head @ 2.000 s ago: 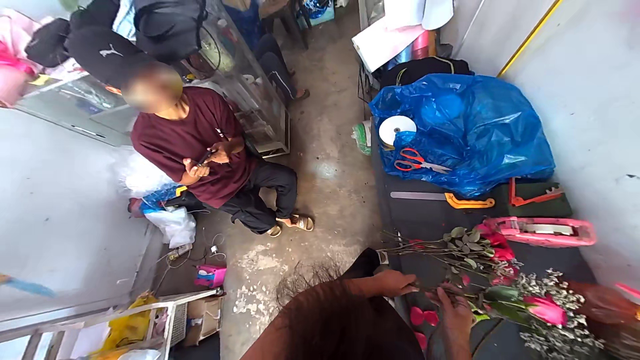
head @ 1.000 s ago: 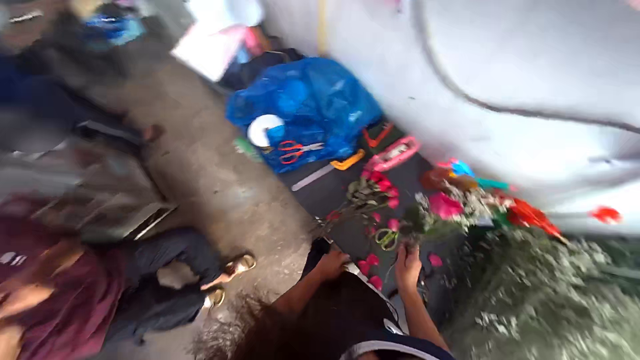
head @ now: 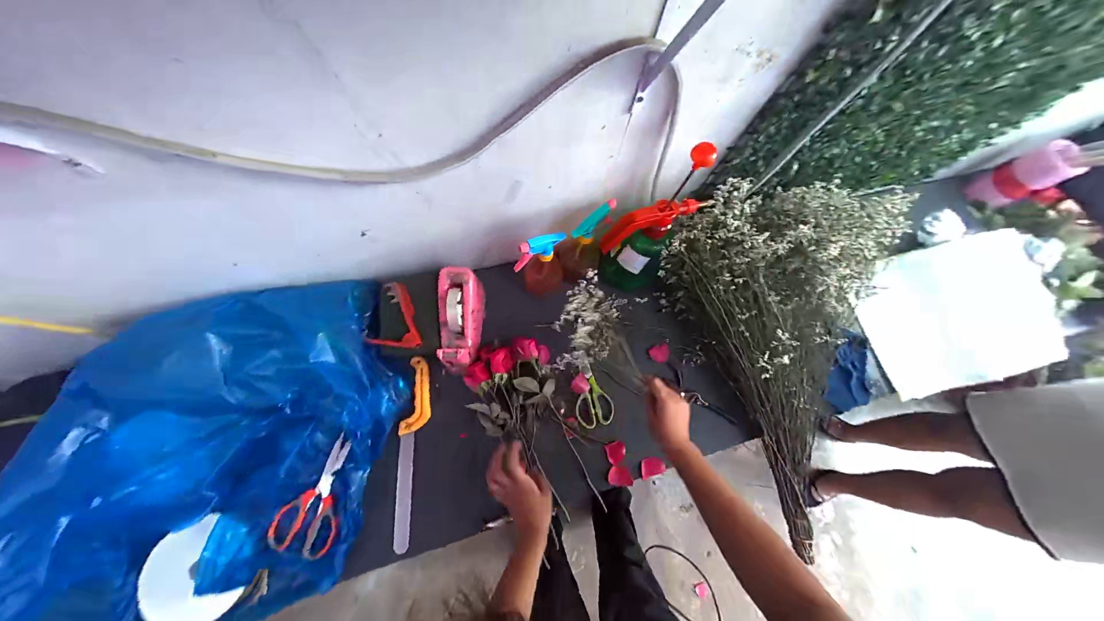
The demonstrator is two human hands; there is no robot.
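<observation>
My left hand (head: 519,490) is at the stems of several pink roses (head: 502,360) lying on the dark table; whether its fingers grip them I cannot tell. In my right hand (head: 668,416) are the thin stems of a small sprig of white filler flowers (head: 592,321), whose heads point up and left. Between the hands lie green-handled scissors (head: 595,409), with loose pink petals (head: 619,475) nearer the table's front edge. A second, dark-handled cutting tool (head: 705,404) lies just right of my right hand, partly hidden.
A large bundle of dried white flowers (head: 759,310) leans at the right. Spray bottles (head: 636,259) stand by the wall. Leftward are a pink tape dispenser (head: 461,317), an orange-handled saw (head: 417,397) and a blue plastic bag (head: 216,371) bearing red-handled scissors (head: 304,523). A person's legs (head: 914,466) show at right.
The view has swung far to the right. My hands, close together two seconds ago, are now apart, the left at the rose stems and the right with a sprig of white flowers.
</observation>
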